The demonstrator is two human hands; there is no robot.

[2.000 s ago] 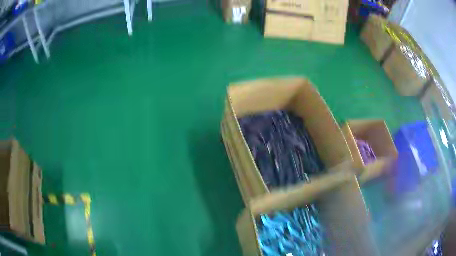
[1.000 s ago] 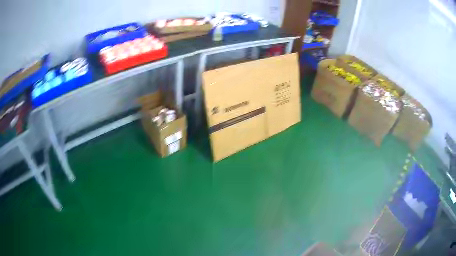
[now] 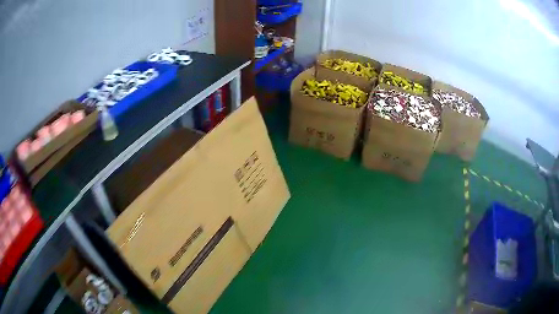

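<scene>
Neither of my hands is in the picture. Nearest in front of me, a large flat cardboard sheet [image 3: 205, 214] with dark print leans against a dark-topped table [image 3: 190, 80]. Beyond it on the floor stand several open cartons. One carton [image 3: 328, 129] holds yellow parts, with another yellow-filled one behind it. The carton beside it [image 3: 395, 150] holds whitish and dark red parts, and a further carton [image 3: 463, 135] at the right holds similar pale parts. The small parts are too blurred to tell apart.
A blue bin [image 3: 481, 276] with a white label stands at lower right near yellow-black floor tape [image 3: 466, 230]. A wooden shelf [image 3: 236, 40] with blue bins is at the back. The table bears a blue tray [image 3: 162, 75] of white parts. A small open box [image 3: 73, 282] is at lower left.
My view has swung right and forward. The cardboard sheet, shelf and filled cartons now appear larger and further left. The cartons of dark and blue parts from the earliest frame are out of view.
</scene>
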